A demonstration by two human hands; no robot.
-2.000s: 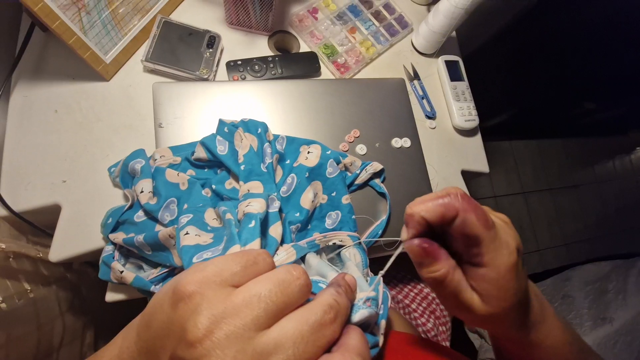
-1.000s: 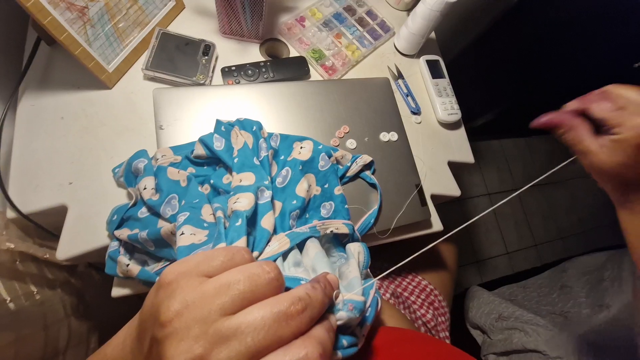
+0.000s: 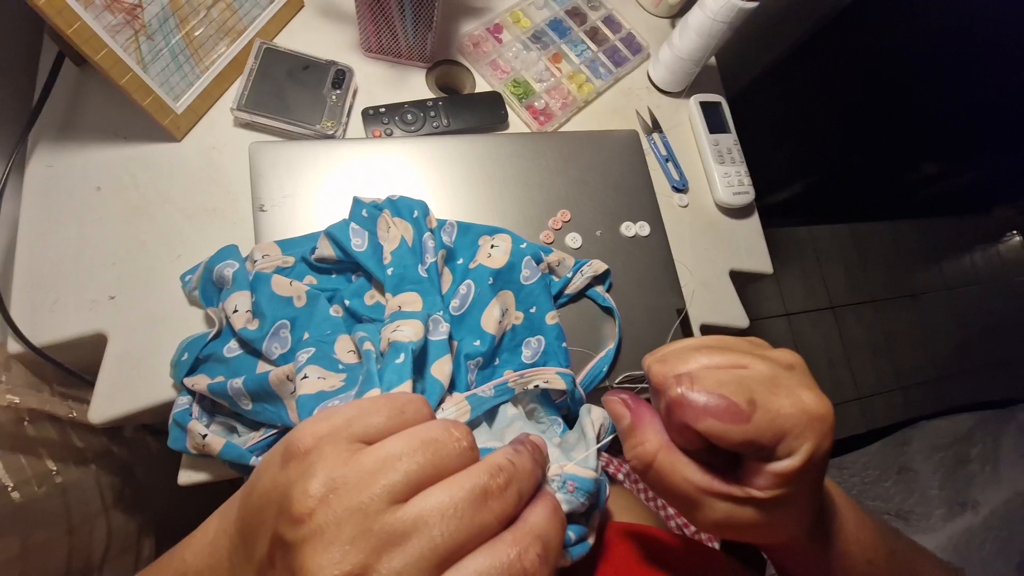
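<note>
A blue garment [image 3: 400,312] printed with bears lies bunched over a closed grey laptop [image 3: 320,168]. My left hand [image 3: 400,488] pinches the garment's folded edge at the lower middle, its fingertips beside a small pink button [image 3: 569,486]. To the right, my right hand [image 3: 720,432] is curled with thumb and finger close to the cloth. A white thread [image 3: 588,454] runs from the cloth to these fingers; whether they also hold a needle is hidden. More loose thread trails behind the right hand over the laptop's corner.
Loose pink buttons [image 3: 556,226] and white buttons [image 3: 634,229] lie on the laptop. Blue thread snips [image 3: 666,152], a white remote [image 3: 722,150], a black remote [image 3: 436,114], a phone [image 3: 294,88], a compartment box of buttons [image 3: 556,60] and a white thread spool [image 3: 696,44] surround it.
My right hand has come back from the far right to beside the cloth, and the long taut thread is now short between hand and cloth. My left hand still grips the garment.
</note>
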